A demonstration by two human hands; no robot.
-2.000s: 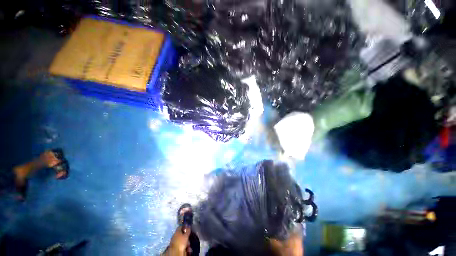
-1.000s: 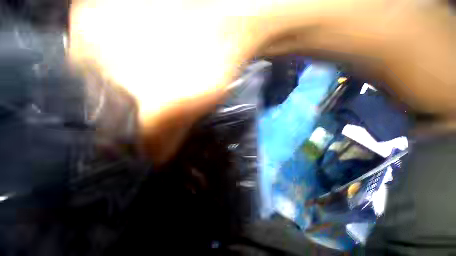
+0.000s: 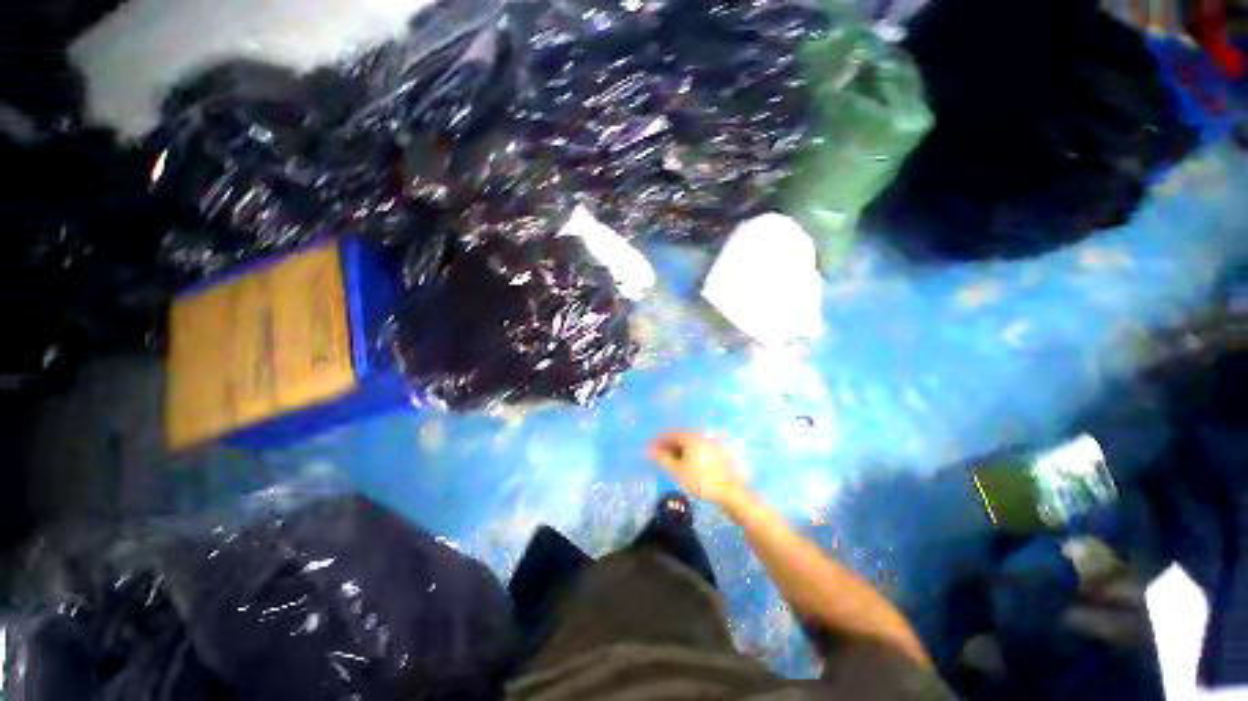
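Dark garments in shiny clear film point(image 3: 329, 596) fill the lower left, close to my body. My right hand point(image 3: 698, 463) is over the blue floor in front of my feet, the bare forearm reaching in from the lower right. It is small and blurred. Its fingers look partly curled, and whether it holds anything small cannot be told. My left hand is not in view. A dark bagged bundle point(image 3: 507, 322) lies ahead on the floor with a white strip point(image 3: 611, 256) at its right side.
A blue crate point(image 3: 383, 322) with a tan cardboard sheet point(image 3: 260, 345) stands left of the bundle. Behind lies a long heap of bagged garments point(image 3: 657, 117). A white sheet or bag point(image 3: 769, 281), green sack point(image 3: 869, 123) and black bundle point(image 3: 1027, 130) lie to the right.
The garment with black hooks by my feet is gone from there; bagged garments now show at lower left. The large blurred arm across the view is gone, and my right hand shows over the floor.
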